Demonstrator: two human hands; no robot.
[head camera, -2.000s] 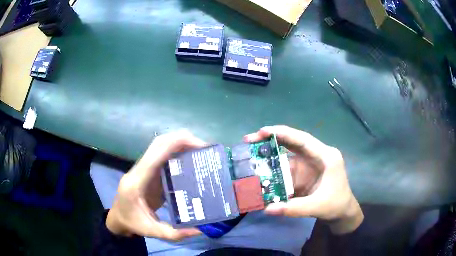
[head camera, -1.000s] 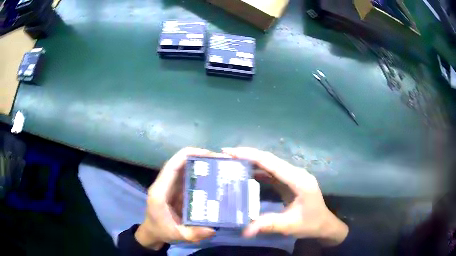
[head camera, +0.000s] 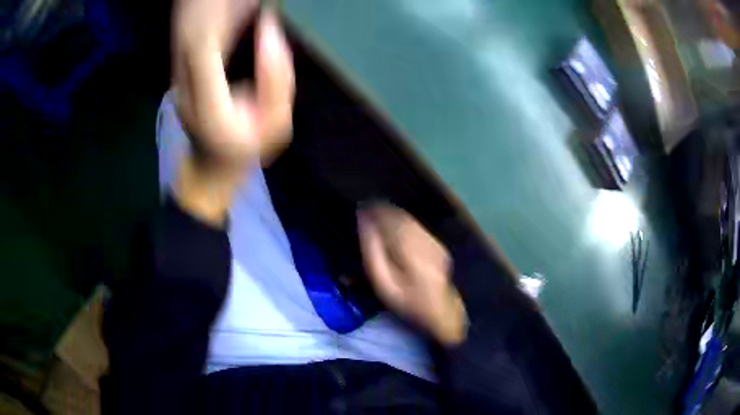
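My left hand (head camera: 231, 101) is blurred at the upper left, off the bench. Its thumb and fingers are apart with a dark gap between them; whether it holds anything cannot be told. My right hand (head camera: 410, 267) is blurred above my lap, its fingers loosely curled and apart from the thumb, with nothing seen in it. The housing with the circuit board is not visible now. Two labelled dark modules, one (head camera: 590, 77) and another (head camera: 617, 150), lie close together on the green bench (head camera: 462, 121) at the upper right.
Tweezers (head camera: 638, 271) lie on the bench at the right. A small white piece (head camera: 531, 284) is at the bench edge. A cardboard box (head camera: 661, 73) stands at the upper right. Brown cardboard (head camera: 81, 357) shows at the lower left. A blue thing (head camera: 329, 300) is by my lap.
The view has swung left and tilted, so the bench now lies to the right. My hands have separated, the left far out. The module they held together is no longer seen.
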